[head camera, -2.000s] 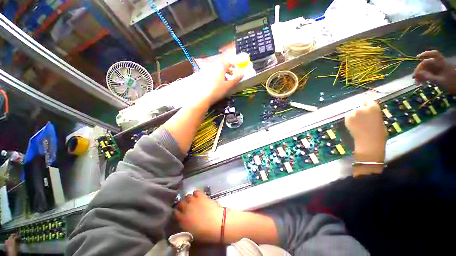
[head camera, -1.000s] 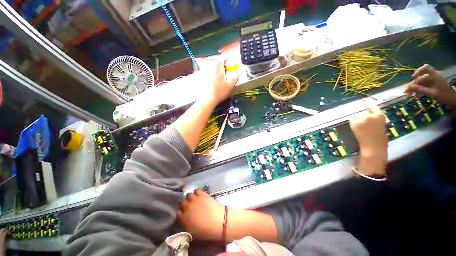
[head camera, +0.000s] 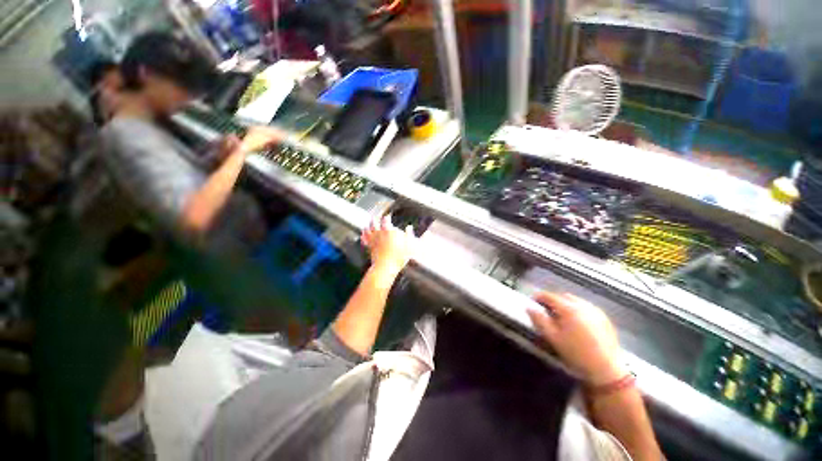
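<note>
My left hand (head camera: 388, 243) lies on the near conveyor rail (head camera: 464, 275) at the centre, fingers spread, with nothing seen in it. My right hand (head camera: 577, 333), with a red band at the wrist, rests on the same rail further right. Its fingers are slightly bent and no object shows in it; its underside is hidden. A green circuit board panel (head camera: 762, 389) with yellow block parts lies between the rails at the lower right. Another panel (head camera: 315, 171) lies on the line at the upper left.
A black tray of small loose parts (head camera: 563, 209), yellow wires (head camera: 662, 245) and a small board (head camera: 493, 158) are beyond the rails. A white fan (head camera: 586, 99) and yellow-marked bottle (head camera: 784, 189) stand at the back. A person (head camera: 162, 153) works on the left; a blue bin (head camera: 369, 83) is beyond.
The view has swung left. My left hand has left the yellow-marked item at the shelf and come down onto the rail. My right hand is still at the rail.
</note>
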